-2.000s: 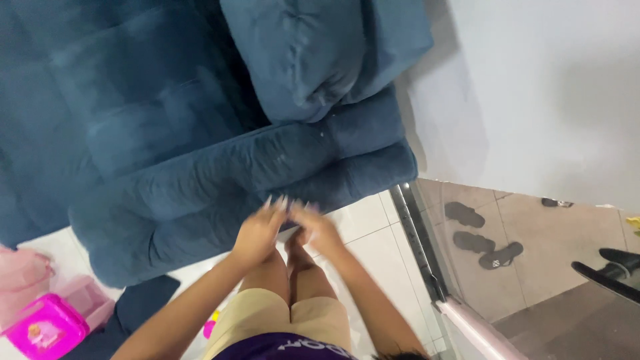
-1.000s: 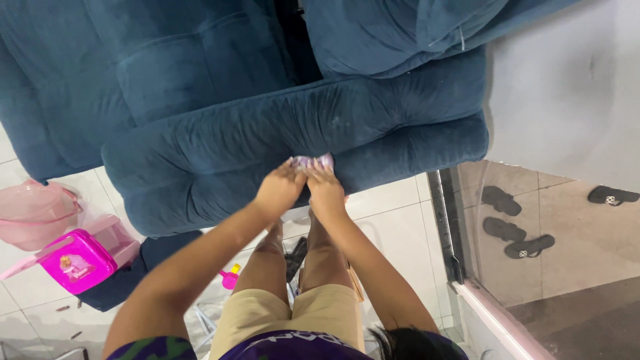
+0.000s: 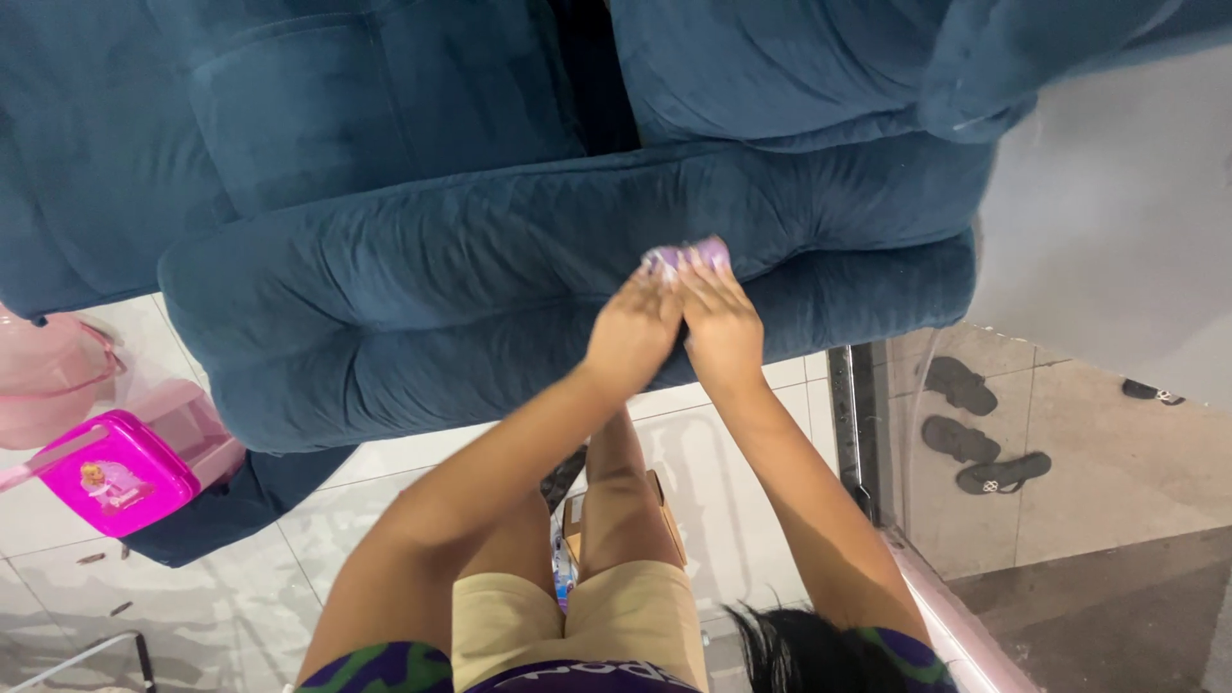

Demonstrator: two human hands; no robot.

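Side by side over the blue padded sofa arm (image 3: 462, 250), my left hand (image 3: 635, 322) and my right hand (image 3: 714, 322) have their fingers around a small purple and white item (image 3: 710, 252). It pokes out past the fingertips; blur and the fingers hide what it is, perhaps a cloth or a packet. The hands touch each other near the thumbs. Whether the item rests on the velvety fabric cannot be told.
A pink box with a magenta lid (image 3: 120, 472) and a translucent pink tub (image 3: 48, 375) stand on the left floor. A cardboard box (image 3: 575, 527) lies by my legs. At right are a white wall (image 3: 1116, 212), a door track (image 3: 849, 423) and black flip-flops (image 3: 1001, 474).
Two seconds ago my hands were blurred at the sofa arm's near edge. Now they reach farther over its top, with the purple item showing at the fingertips.
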